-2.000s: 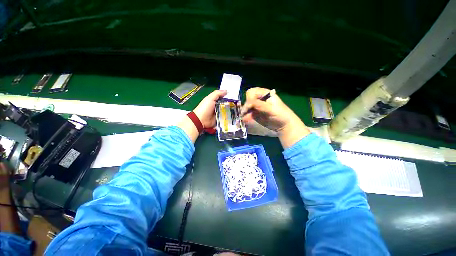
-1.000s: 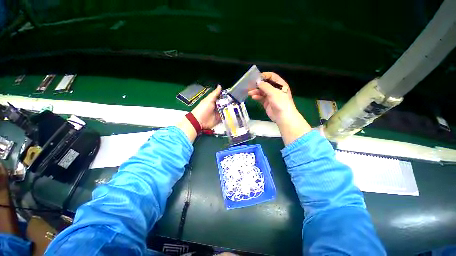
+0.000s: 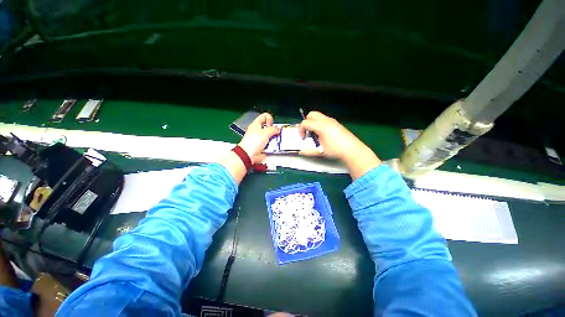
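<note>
A phone unit (image 3: 290, 142) lies sideways between my hands at the belt's near edge, with its pale panel folded down over it. My left hand (image 3: 257, 137) holds its left end; a dark red band is on that wrist. My right hand (image 3: 329, 135) holds its right end, and a thin dark tool (image 3: 302, 114) sticks up from its fingers. The fingers hide parts of the unit. A blue bin (image 3: 335, 238) with tangled white loops (image 3: 298, 223) sits on the dark green bench below my hands.
Waiting phone units lie on the green belt, one (image 3: 245, 121) just behind my left hand and others (image 3: 90, 109) at far left. Black equipment (image 3: 83, 192) stands at left, a tape-wrapped post (image 3: 447, 139) at right. A spiral pad (image 3: 474, 218) lies at right. Part of another person shows at lower left.
The panel, raised upright and then held at an angle by my right hand, is now down on the unit. The unit has turned from lengthwise to sideways, with both hands at its ends.
</note>
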